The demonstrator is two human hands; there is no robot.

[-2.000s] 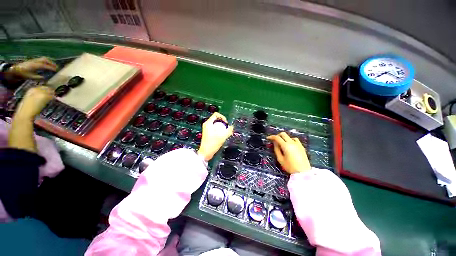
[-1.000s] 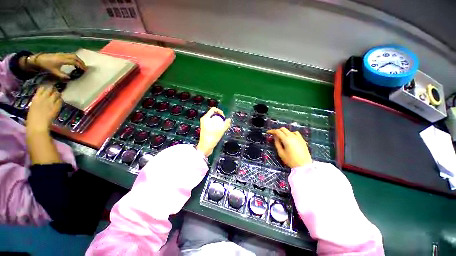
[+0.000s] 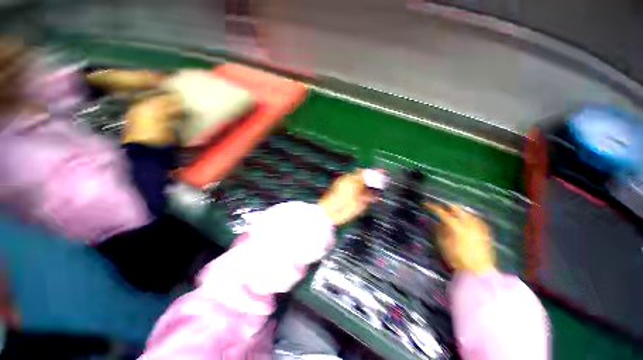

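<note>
The frame is blurred. My left hand holds a round part with a pale, shiny face at its fingertips, above the gap between the two trays. My right hand is over the right side of the near blister tray, fingers apart; blur hides whether it touches a part. That tray has dark parts in its upper rows and silvery faces along its front row. A second blister tray full of dark parts lies to the left.
At left, a person in a pink sleeve has both hands at a beige sheet on an orange board. At right are a black mat with red edge and a blue clock. A grey wall runs behind.
The whole view has shifted, so the scene sits further right and lower, with strong blur. The part in my left hand now shows a pale face. The neighbour's body shows more.
</note>
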